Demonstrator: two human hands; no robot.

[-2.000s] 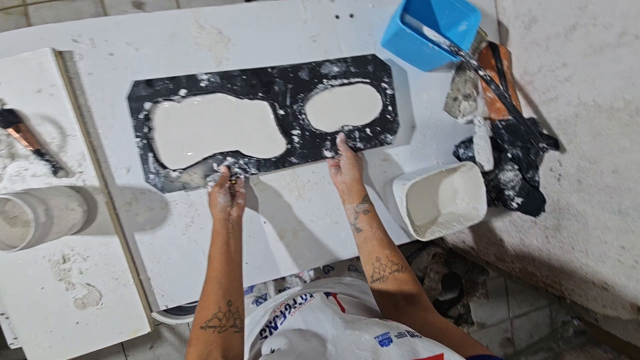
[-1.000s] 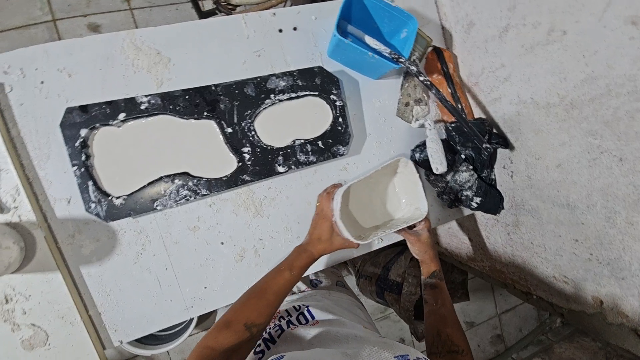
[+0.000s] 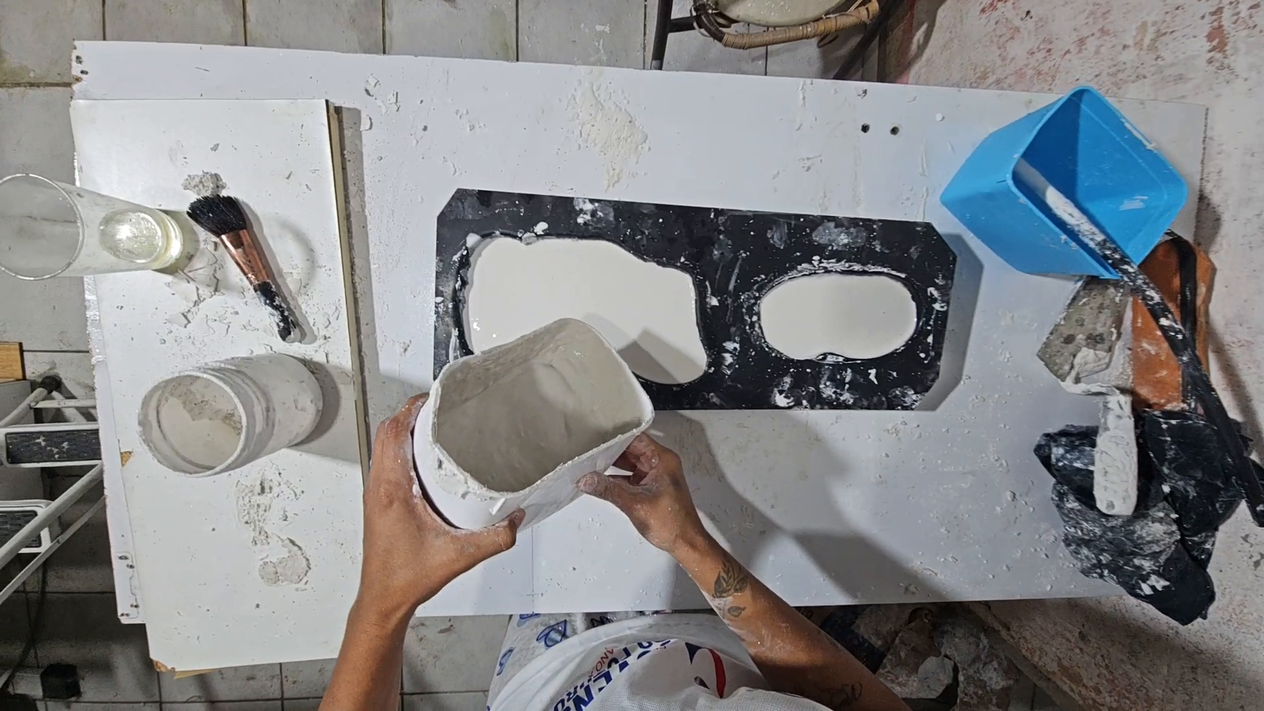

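Observation:
My left hand (image 3: 420, 528) and my right hand (image 3: 647, 492) grip a white plastic container (image 3: 538, 415) from both sides. Its open top shows walls coated with wet whitish plaster-like mix. Behind it lies a black mold (image 3: 731, 326) with two openings, a large irregular one at left and a smaller oval at right. Smooth white liquid material (image 3: 592, 291) fills the large opening, and the same material (image 3: 839, 316) fills the oval. The container hides the mold's lower left part. White smears mark the black surface.
Left, on a white board (image 3: 188, 602), are a brush (image 3: 247, 262), a clear glass (image 3: 94, 232) with pale liquid and a residue-coated jar (image 3: 232, 415). At right are a blue container (image 3: 1071, 188) holding a stick, a putty knife (image 3: 1116, 434) and black plastic (image 3: 1126, 523).
Two seconds ago both my hands were at the mold's near edge and the white container stood to its right. Now both hands hold the container over the mold's lower left part. The view has shifted.

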